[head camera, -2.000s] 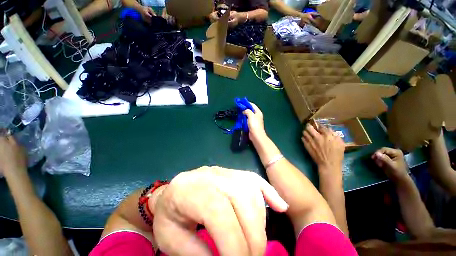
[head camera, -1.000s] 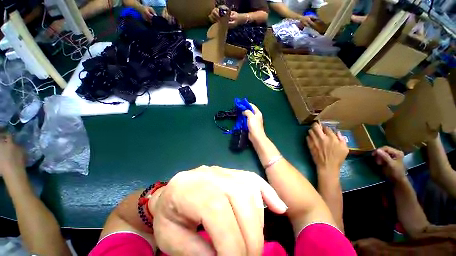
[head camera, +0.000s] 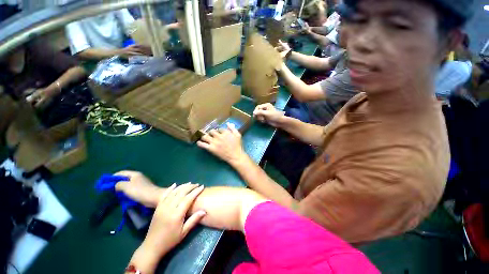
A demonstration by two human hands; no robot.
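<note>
My right hand [head camera: 136, 188] is closed around a bright blue cloth [head camera: 111, 182] above the green table, at the lower left. Part of the cloth hangs below the hand. A dark block, which looks like a power adapter [head camera: 138, 218], shows blurred under the hand beside the cloth; its cord is hard to make out. My left hand [head camera: 176, 210] holds no object. It lies on my right forearm near the wrist, its fingers extended and thumb apart.
A person in a brown shirt [head camera: 375, 160] sits close at right, one hand at an open mailer box [head camera: 244, 119]. Beyond are a divider tray [head camera: 161, 99], yellow-green strands [head camera: 107, 119] and another small box [head camera: 69, 150]. A white sheet [head camera: 51, 206] lies at left.
The view has swung right, bringing the neighbour into view. My left hand has moved from close before the camera onto my right forearm. My right hand still holds the blue cloth.
</note>
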